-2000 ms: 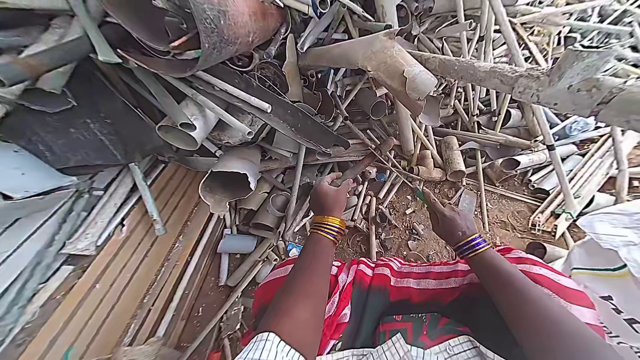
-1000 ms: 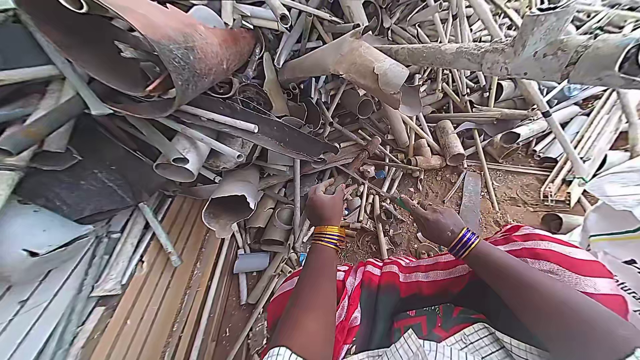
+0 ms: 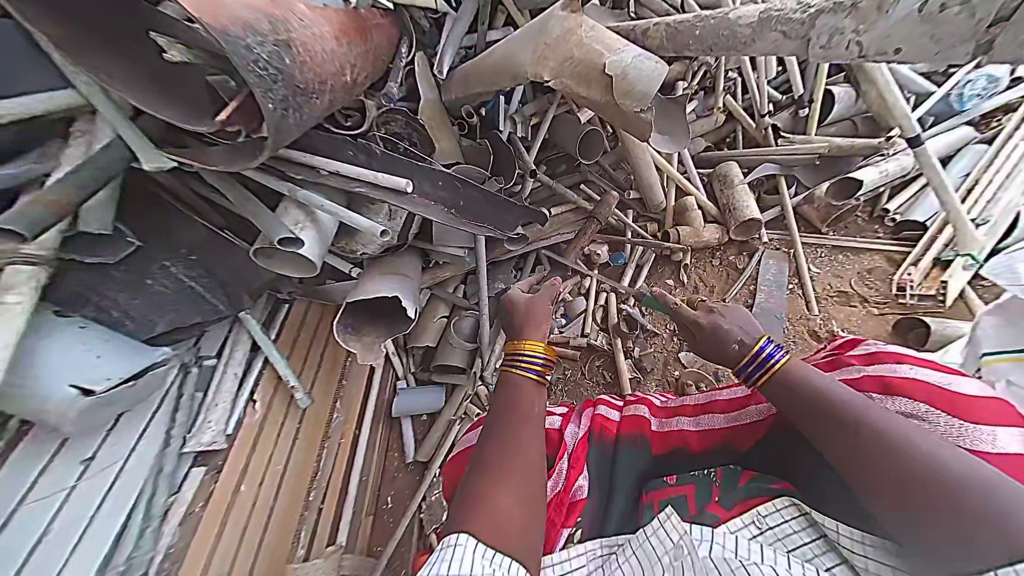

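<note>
My left hand [image 3: 530, 308], with gold and blue bangles at the wrist, is at the centre with its fingers curled. Whether a small piece is between them I cannot tell. To its right, my right hand [image 3: 716, 328] grips the green handle of a thin-bladed hand tool [image 3: 590, 274], its forefinger stretched along the handle. The narrow blade points up and left, its tip above my left hand. Behind the blade lies a short brown pipe piece [image 3: 592, 226] in the scrap pile. Small pipe offcuts and broken bits lie below the blade, between the hands.
Scrap plastic pipes fill the upper view, with a large split pipe [image 3: 312, 64] at upper left and a torn pipe [image 3: 560, 60] at top centre. Brown slats [image 3: 264, 448] lie at lower left. A flat grey strip [image 3: 771, 292] rests on soil at right, near a white sack [image 3: 996, 344].
The tool's blade lies at a flatter angle than two seconds ago. My right hand has shifted left relative to the flat grey strip, which now shows more fully.
</note>
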